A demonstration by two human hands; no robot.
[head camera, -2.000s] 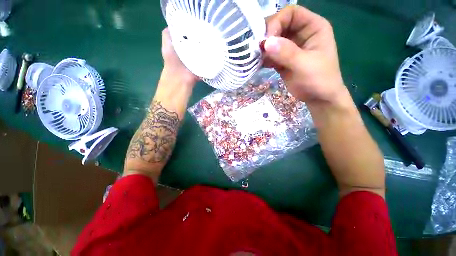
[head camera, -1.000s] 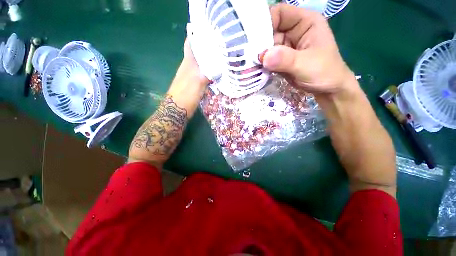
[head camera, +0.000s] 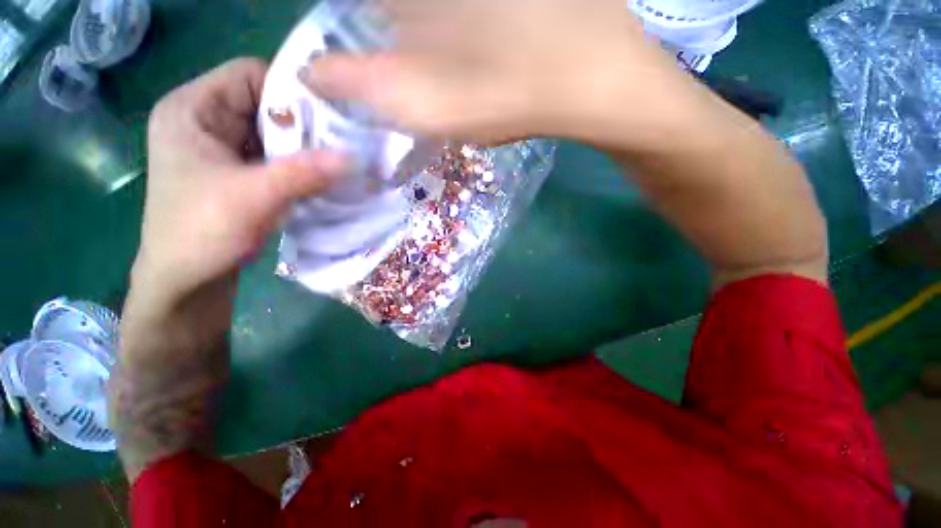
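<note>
A white plastic fan part (head camera: 346,232), blurred, is held up above the bag. A small reddish spot shows on its upper left part. My left hand (head camera: 212,170) grips its left side, thumb across the front. My right hand (head camera: 454,72) is blurred at the top, its fingers over the part's upper face; whether it holds a small piece is hidden. The clear parts bag (head camera: 439,248), full of coppery and silver pieces, lies beneath and to the right. A tiny loose square piece (head camera: 463,341) lies by the bag's lower corner.
White fan assemblies (head camera: 67,387) stand at the lower left, others (head camera: 108,31) at the upper left, and one (head camera: 696,21) at the top right. A dark hammer handle (head camera: 748,96) shows behind my right forearm. A crumpled clear bag (head camera: 887,113) lies at the right edge of the green bench.
The view has swung. The held white part has turned and moved left over the bag. My right hand has moved from its right side across its top.
</note>
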